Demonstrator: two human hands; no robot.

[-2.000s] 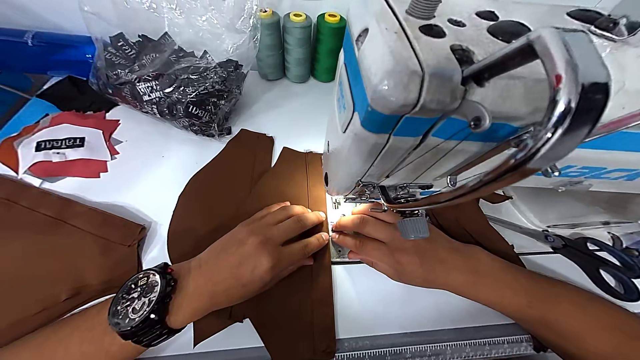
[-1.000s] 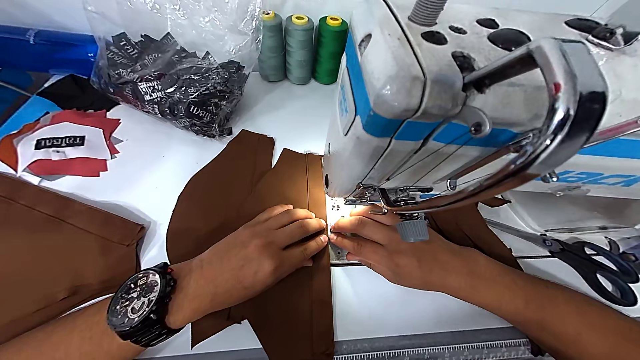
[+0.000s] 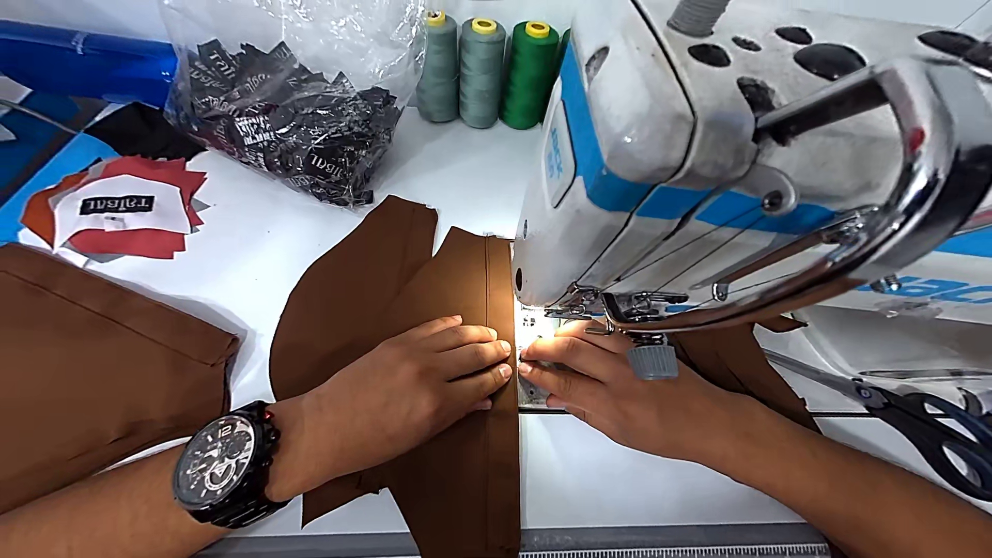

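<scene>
My left hand (image 3: 418,395), with a black watch at the wrist, lies flat on a brown fabric piece (image 3: 457,287), fingertips near its right edge. That edge shows a stitched line running along it. My right hand (image 3: 620,380) rests on the lit needle plate (image 3: 533,391) of a white and blue Jack sewing machine (image 3: 620,139), fingertips just short of the fabric's edge. Its index finger is partly behind the presser area and a grey knob (image 3: 653,361). The needle cannot be made out clearly. More brown fabric (image 3: 736,364) lies behind my right hand.
Another brown fabric piece (image 3: 101,356) lies at the left. Behind it are red and white cut pieces (image 3: 147,240) and a clear plastic bag of black labels (image 3: 287,124). Thread cones (image 3: 480,77) stand at the back. Black-handled scissors (image 3: 914,426) lie at the right, a ruler (image 3: 674,551) along the front.
</scene>
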